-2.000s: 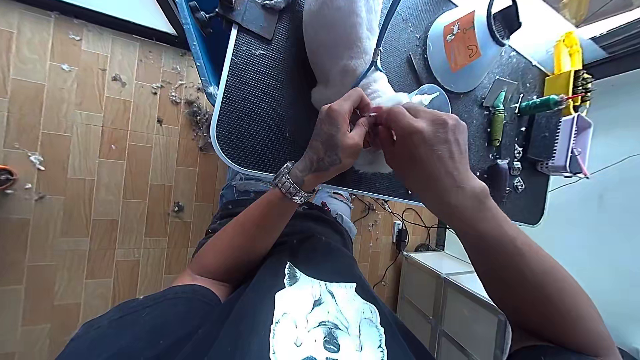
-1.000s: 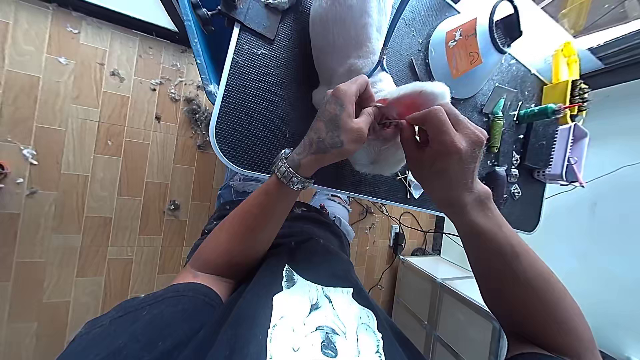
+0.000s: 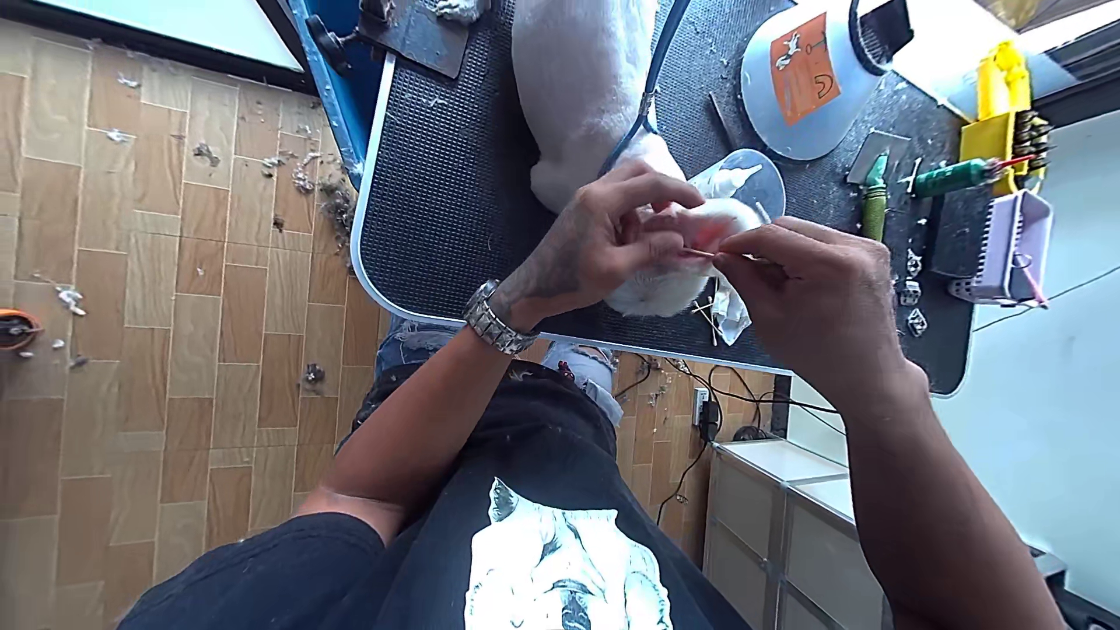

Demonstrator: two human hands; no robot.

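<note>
A white short-haired animal, seemingly a dog (image 3: 577, 96), lies on a black ribbed grooming table (image 3: 455, 175), with a dark loop around its neck. My left hand (image 3: 612, 232), wearing a metal watch, grips the dog's ear, whose pink inner side shows. Between the thumb and finger of my right hand (image 3: 809, 289) is a thin cotton swab (image 3: 698, 253), held at the ear; its far tip is hidden. Loose swabs (image 3: 707, 322) and a crumpled clear wrapper (image 3: 729, 313) lie below the head. A small white nozzle bottle (image 3: 728, 181) is beyond the ear.
A clear plastic cone collar (image 3: 770, 96) with an orange patch lies at the back right. Nearby are a metal comb (image 3: 722, 121), a green-handled tool (image 3: 875, 206), a green bottle (image 3: 949, 178), a yellow holder (image 3: 980, 149) and a lilac basket (image 3: 1019, 254). Cables (image 3: 744, 394) hang below the table edge.
My right hand was close against my left two seconds ago, then moved right and down, and the pink inner ear came into view. The swabs and wrapper below the head have become visible.
</note>
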